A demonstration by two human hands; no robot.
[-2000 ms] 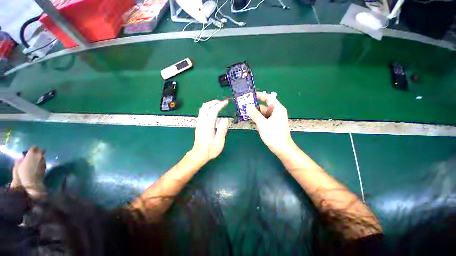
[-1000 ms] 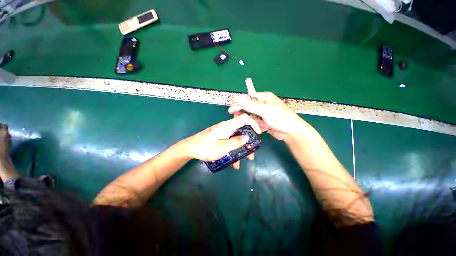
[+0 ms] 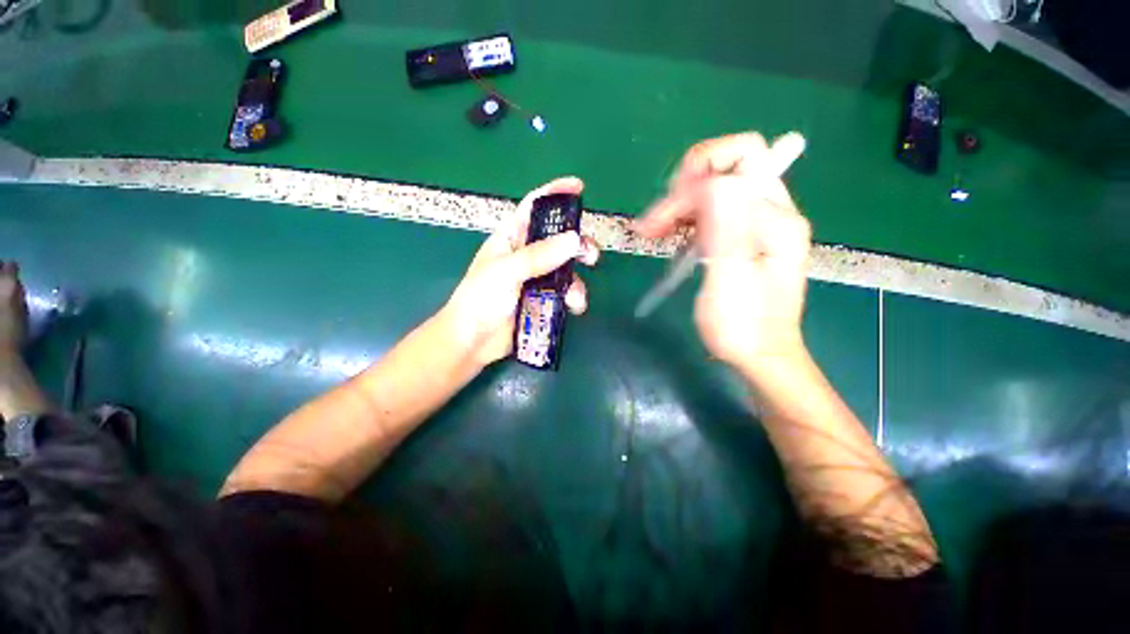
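My left hand point(image 3: 506, 275) holds a black handset housing point(image 3: 540, 325) upright over the near worktop, its thumb across the middle. The housing's near end shows a blue-white patterned area. My right hand point(image 3: 746, 248) is to the right, blurred, over the metal rail. It holds a slim pale tool, likely tweezers point(image 3: 669, 282), pointing down and left. The tool does not touch the housing. A whitish end sticks out at the top of the right hand.
On the green belt lie a pale handset point(image 3: 288, 22), black housings point(image 3: 257, 104) point(image 3: 460, 60) point(image 3: 919, 128), small round modules point(image 3: 487, 110) point(image 3: 968, 141) and tiny white pieces point(image 3: 538, 124) point(image 3: 959, 195). A speckled rail point(image 3: 335, 190) borders it. Another person's arm point(image 3: 15, 353) is at far left.
Since one second ago, my left hand has turned the housing more upright and raised it. My right hand has moved away to the right, and the tool now shows. The belt items appear shifted left and up.
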